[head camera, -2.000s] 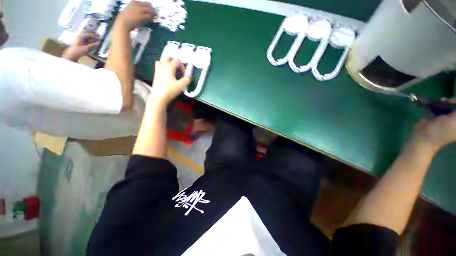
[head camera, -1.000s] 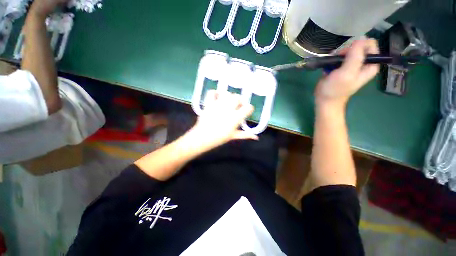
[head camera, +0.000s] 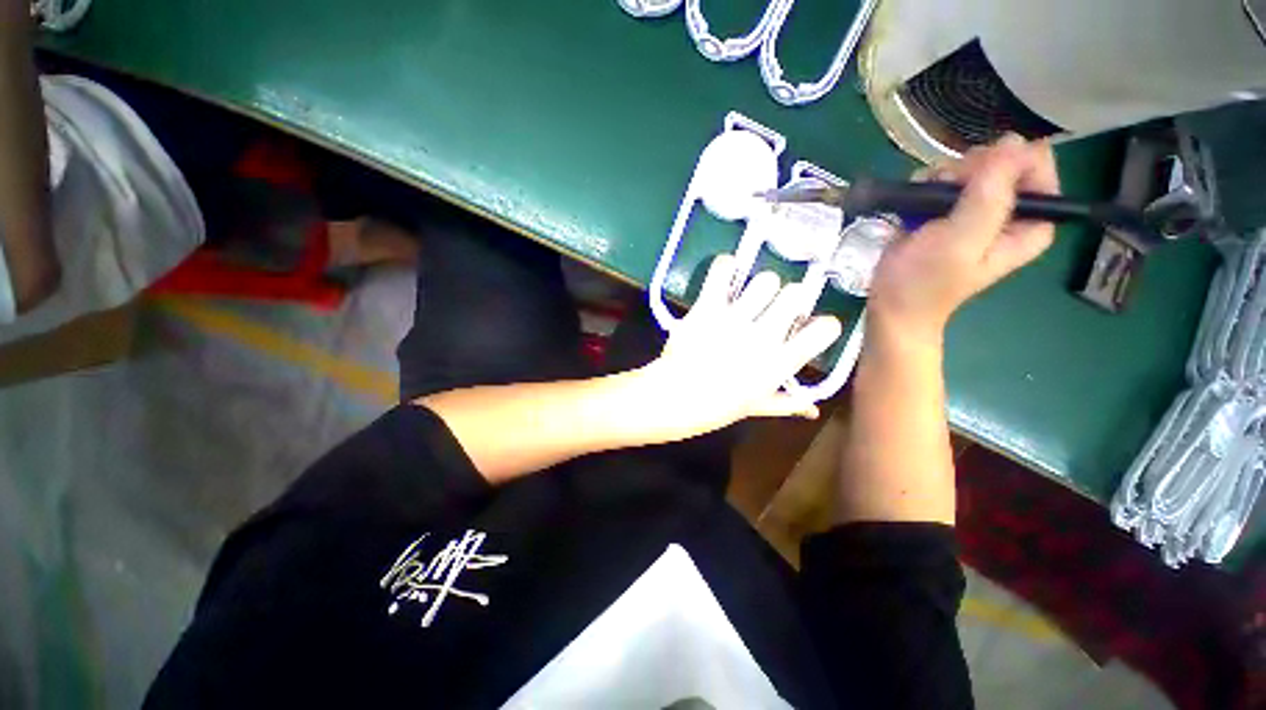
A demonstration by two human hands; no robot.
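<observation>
Three white loop-shaped units lie side by side at the green bench's front edge, their round heads away from me. My left hand lies over the loops with fingers spread, holding them; it hides parts of them. My right hand grips the black handle of a soldering iron. The iron's tip is at the heads, between the left and middle ones; whether it touches is unclear. My right hand partly covers the right unit's edge.
Another group of white loops lies at the top edge. The fume hood stands behind my right hand. A small dark stand and bundled white loops are at right. A neighbour's arm is at far left.
The view has shifted. The iron's tip has moved from the right head to between the left and middle heads. The held units now sit more tilted, with my left hand still on them.
</observation>
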